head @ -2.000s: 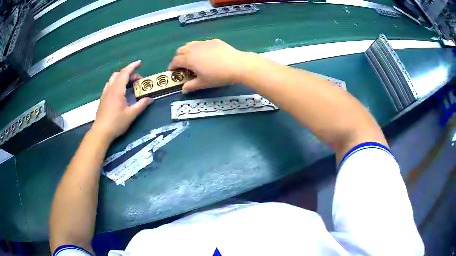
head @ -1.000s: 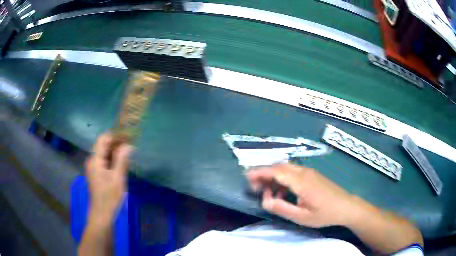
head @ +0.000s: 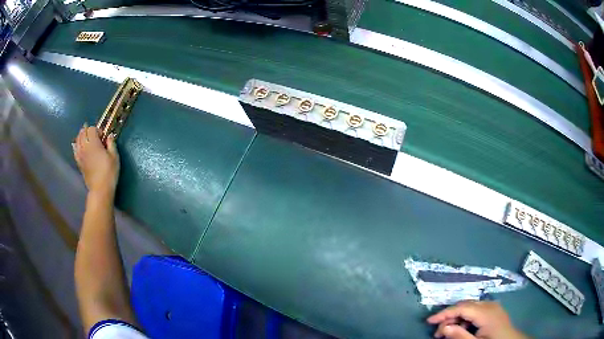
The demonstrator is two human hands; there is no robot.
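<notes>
My left hand point(head: 98, 155) is at the far left, its fingers around the near end of a gold-coloured brass contact strip point(head: 121, 109). The strip lies at a slant near the white rail; it looks thick, and I cannot tell whether it is one bar or two together. My right hand point(head: 473, 319) is low at the right, partly cut off by the bottom edge, fingers loosely bent and apart, holding nothing that shows. A stack of parts with contacts point(head: 324, 126), dark-sided with gold-ringed shapes on top, stands at the rail in the middle.
A strip with gold contacts point(head: 544, 228) lies at the right rail, an inner strip point(head: 553, 281) nearer. A worn tape patch point(head: 457, 279) is beside my right hand. A small strip point(head: 90, 36) is on the green conveyor point(head: 199, 49). A blue stool point(head: 179, 298) stands below the bench edge.
The view has swung left. My left hand has carried the gold strip to the far left, where another gold strip lay. My right hand stays near the tape patch, now lower in view.
</notes>
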